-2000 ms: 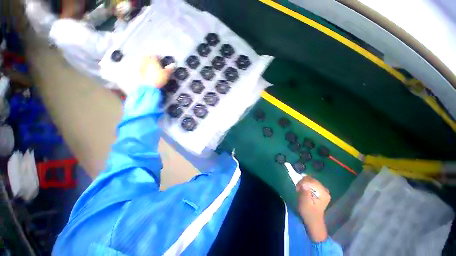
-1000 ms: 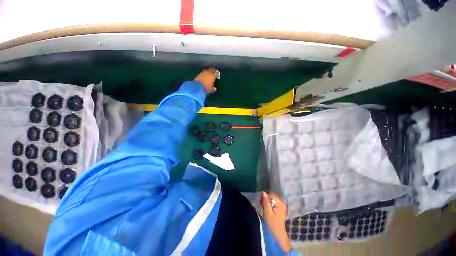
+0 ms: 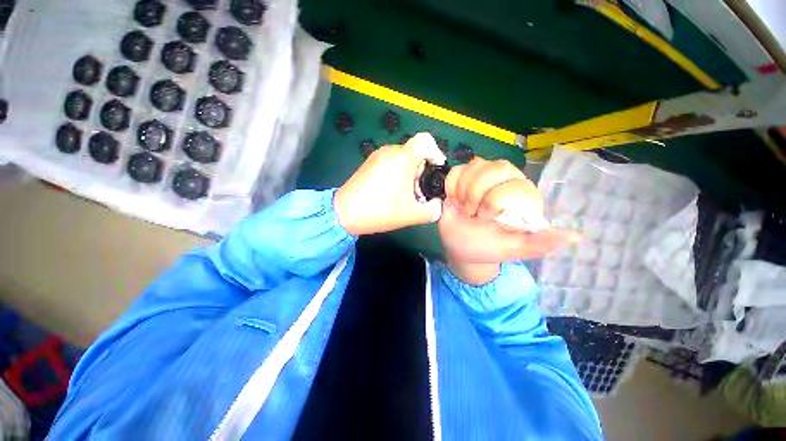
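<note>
My left hand (image 3: 388, 188) grips a small round black part (image 3: 433, 181) between thumb and finger, with white finger cots on the fingertips. My right hand (image 3: 493, 211) is against the same part from the right and has a white cloth (image 3: 522, 220) in its fingers. Its thumb and fingertips touch the part. Behind the hands, several loose black parts (image 3: 391, 121) lie on the green surface (image 3: 345, 168), some partly hidden by the hands. At the left, black parts stand in rows on a white sheet-covered tray (image 3: 52, 34).
A tray stack under a translucent sheet (image 3: 603, 207) stands at the right, with a perforated black tray (image 3: 603, 366) below it. Yellow tape (image 3: 422, 105) crosses the green surface. One black part (image 3: 417, 50) lies beyond the tape. A white rail (image 3: 732, 112) is at the upper right.
My left hand has come back from the far green surface and now holds a black part. My right hand has moved up from the right tray's edge to meet it. The view has turned.
</note>
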